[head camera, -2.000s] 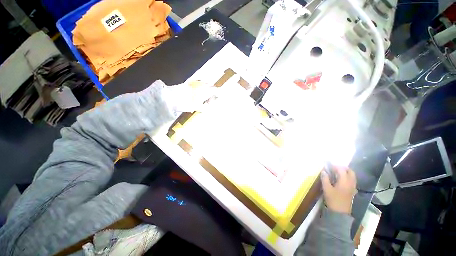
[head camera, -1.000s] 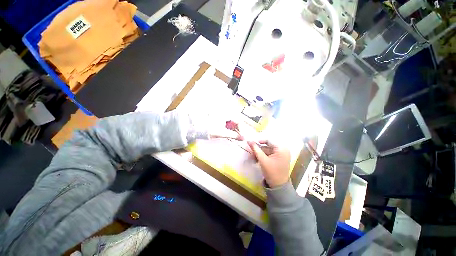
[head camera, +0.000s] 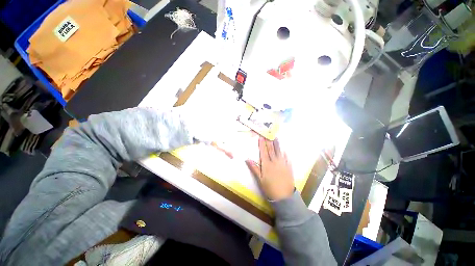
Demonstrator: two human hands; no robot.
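My right hand [head camera: 274, 170] lies flat with fingers spread on the washed-out fabric panel, its fingertips at the near edge of the yellow-edged label clamp [head camera: 259, 124]. A small dark-marked piece shows inside the clamp, under the machine head [head camera: 297, 47]. My left hand [head camera: 219, 147] is bleached by the lamp; only some reddish finger edges show left of my right hand, and its grip cannot be made out. The white template board [head camera: 158, 89] with brown slots and yellow tape lies under the work.
Labels [head camera: 338, 196] lie on the dark table right of the board. A blue crate [head camera: 24, 49] with orange panels [head camera: 96, 47] stands at upper left. White thread waste [head camera: 182, 20] lies on the table's far side. A grey-framed screen [head camera: 426, 134] is at right.
My right hand first came from the board's right side to its middle, and has since opened and flattened near the clamp. My left hand has moved nearer the board's front edge.
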